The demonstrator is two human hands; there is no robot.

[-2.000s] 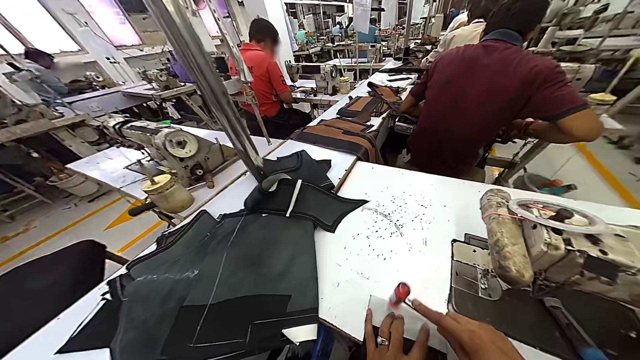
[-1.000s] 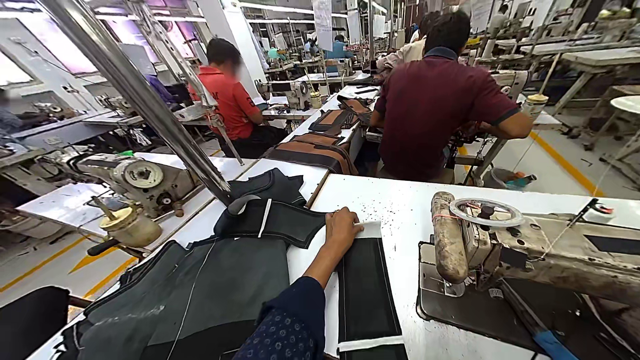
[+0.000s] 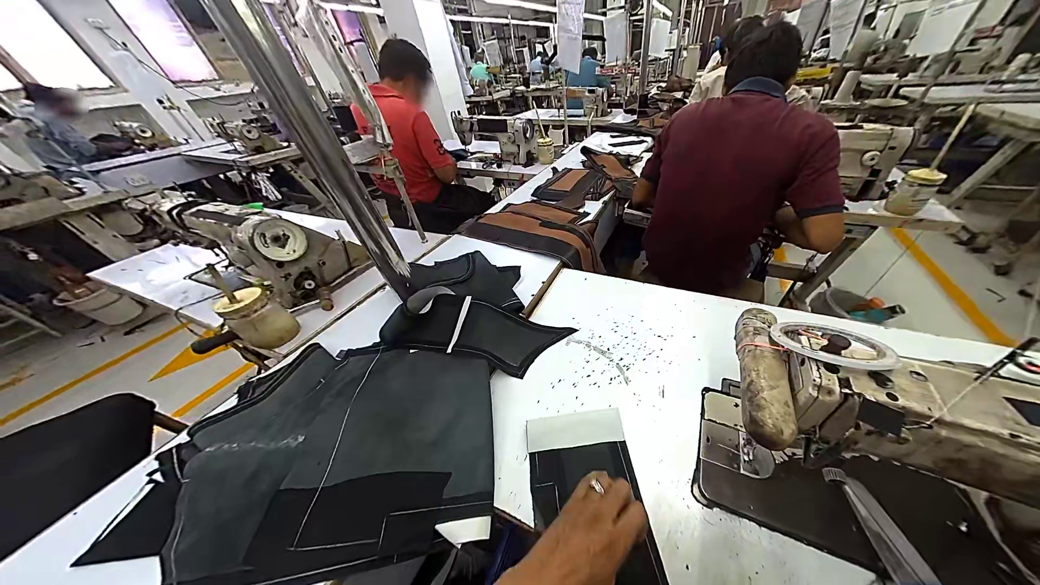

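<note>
My left hand [image 3: 589,524], with a ring on one finger, lies on a long black fabric strip [image 3: 569,463] at the bottom centre. Its fingers are curled and their tips are hidden, so a grip on the strip cannot be made out. A pale band [image 3: 574,429] crosses the strip's far end. Left of the hand spread large dark panels [image 3: 406,422] with chalk-like white lines. Past them lies a shaped black piece [image 3: 479,325] with a white strip across it. My right hand is out of view.
An industrial sewing machine [image 3: 918,406] stands at the right, with scissors-like metal handles [image 3: 877,520] beside it. A metal pole [image 3: 317,146] rises at the left. Brown-and-black pieces [image 3: 536,231] lie farther back. A person in maroon [image 3: 739,179] sits ahead, another in red [image 3: 406,138] to the left.
The black strip and my left hand have come nearer to me since one second ago. Two seconds ago both hands were at the table's near edge by a red-topped object; my right hand has left the view.
</note>
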